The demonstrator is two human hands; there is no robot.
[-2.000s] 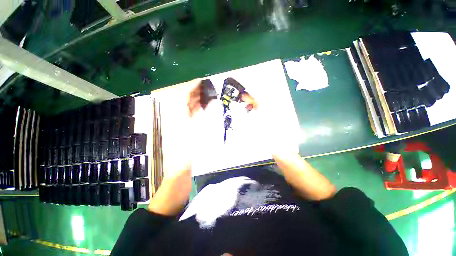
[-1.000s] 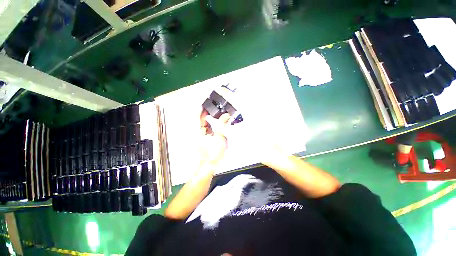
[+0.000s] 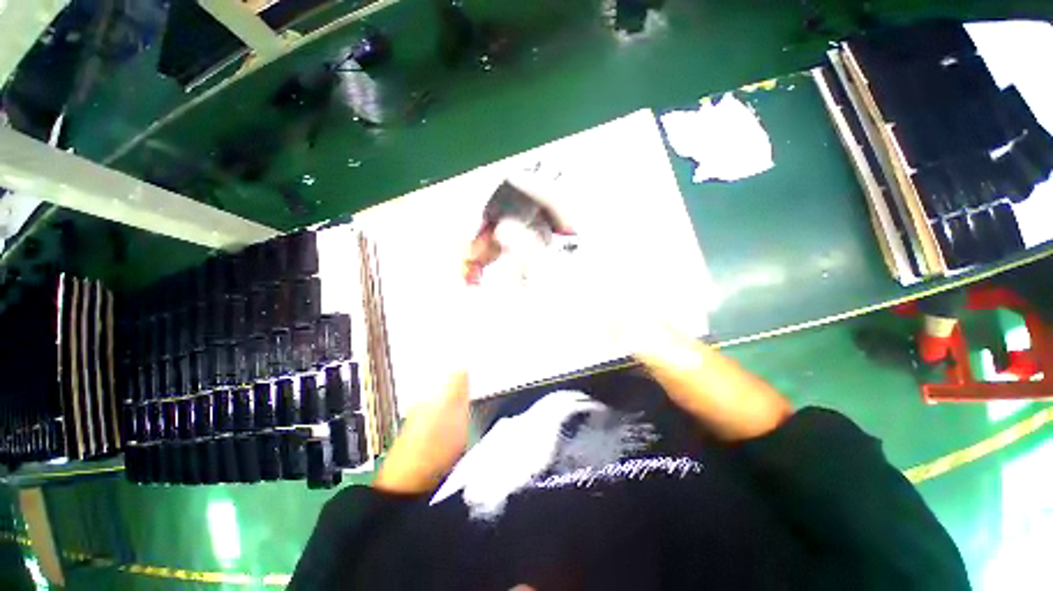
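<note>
A dark adapter case (image 3: 515, 208) is between my hands over the white work board (image 3: 427, 312). It is blurred, and its inner parts cannot be made out. My left hand (image 3: 485, 252) is at the lower left side of the case, with reddish fingertips against it. My right hand (image 3: 552, 217) is at the right side of the case, mostly washed out by glare. A small dark tip (image 3: 566, 242) shows beside the right hand; what it is cannot be told.
Rows of black cases (image 3: 231, 358) stand on stacked boards at the left. More black cases (image 3: 947, 139) lie on boards (image 3: 883, 173) at the right. A crumpled white cloth (image 3: 722, 139) lies right of the work board. A red stool (image 3: 981, 346) stands at the lower right.
Two seconds ago the hands were apart, with the case at the left and the corded board at the right. Now they are together around the dark case, which has shifted slightly up since one second ago.
</note>
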